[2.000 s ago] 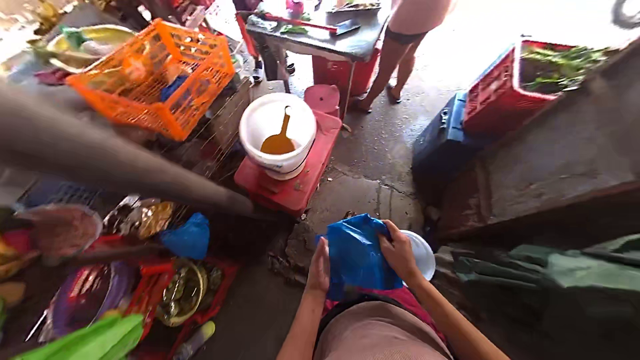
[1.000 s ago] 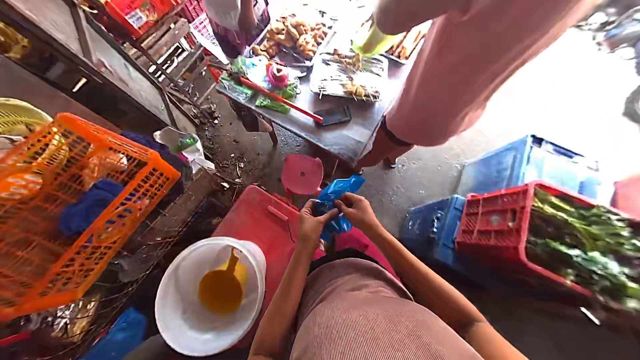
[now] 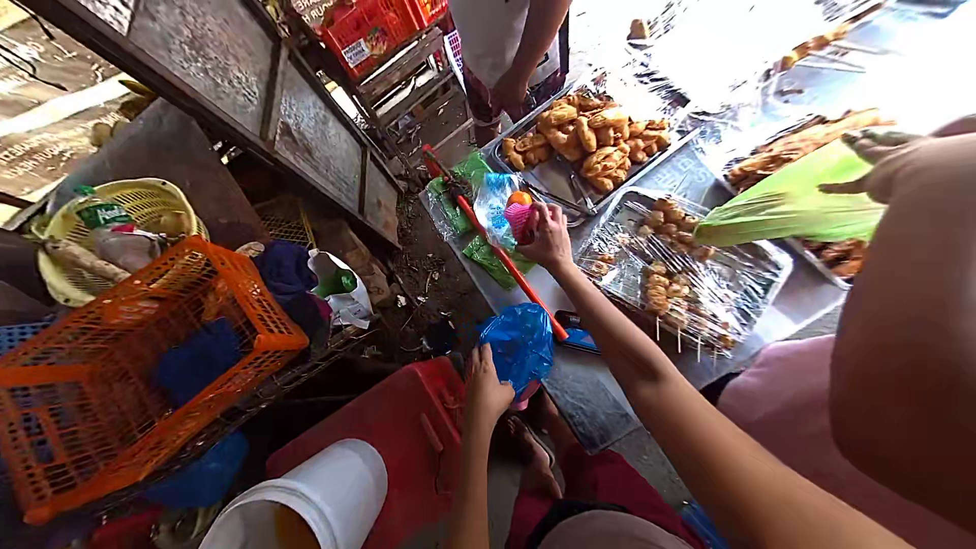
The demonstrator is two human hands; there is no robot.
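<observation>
My left hand (image 3: 488,385) grips a blue plastic bag (image 3: 520,343) by its near edge, beside the metal table. Farther forward, my right hand (image 3: 547,240) is on a pink perforated item (image 3: 521,219), its fingertips against it; an orange round thing (image 3: 520,198) shows just beyond. Clear-and-blue plastic packaging (image 3: 494,210) lies to their left, on green plastic bags (image 3: 473,171). A long red stick (image 3: 503,259) crosses the table's left side, and a dark phone-like object (image 3: 581,341) lies under my right forearm.
A tray of fried food (image 3: 602,137) and a plastic-covered tray of skewers (image 3: 762,297) stand on the table (image 3: 583,404). Another person holds a green bag (image 3: 793,198) at right. Nearby at left are a white bucket (image 3: 343,480), a red cooler box (image 3: 351,427) and an orange crate (image 3: 152,305).
My hands were together on the blue bag; now the right has let go and reached forward to the pink item on the table. The view has moved closer to the table.
</observation>
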